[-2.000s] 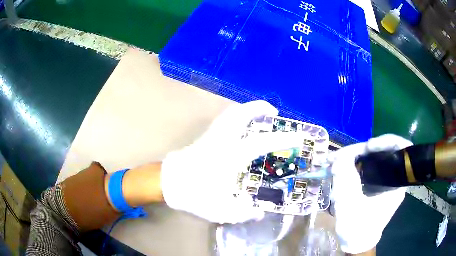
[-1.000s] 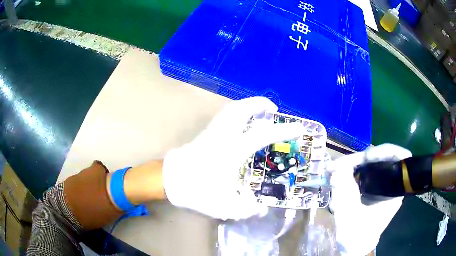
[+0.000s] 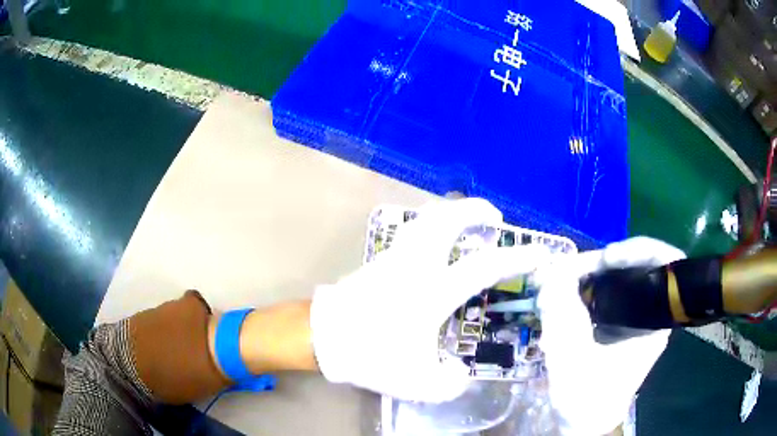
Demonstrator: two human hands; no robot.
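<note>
A white socket housing [image 3: 558,244] with a circuit board [image 3: 511,287] and a black block [image 3: 494,354] inside lies open side up in front of me. My gloved left hand [image 3: 417,306] holds it from the left, thumb and fingers around its edge, covering much of it. My gloved right hand [image 3: 601,341] grips a black-barrelled electric screwdriver [image 3: 635,298] at the housing's right side. Its pale tip reaches over the board; the exact contact point is unclear. A clear plastic bag [image 3: 460,417] lies below the housing. Part of another white housing [image 3: 381,223] shows behind my left hand.
A large blue stack of corrugated sheets [image 3: 460,102] stands just behind the housing on a beige board [image 3: 213,204]. The green belt [image 3: 153,43] runs beyond it. A bottle of yellow liquid [image 3: 660,41] stands at the far right. A blue band [image 3: 232,345] circles my left wrist.
My left hand and the housing have moved slightly right and down. The screwdriver and right hand have shifted left, closer over the board. A second housing edge now shows at the left.
</note>
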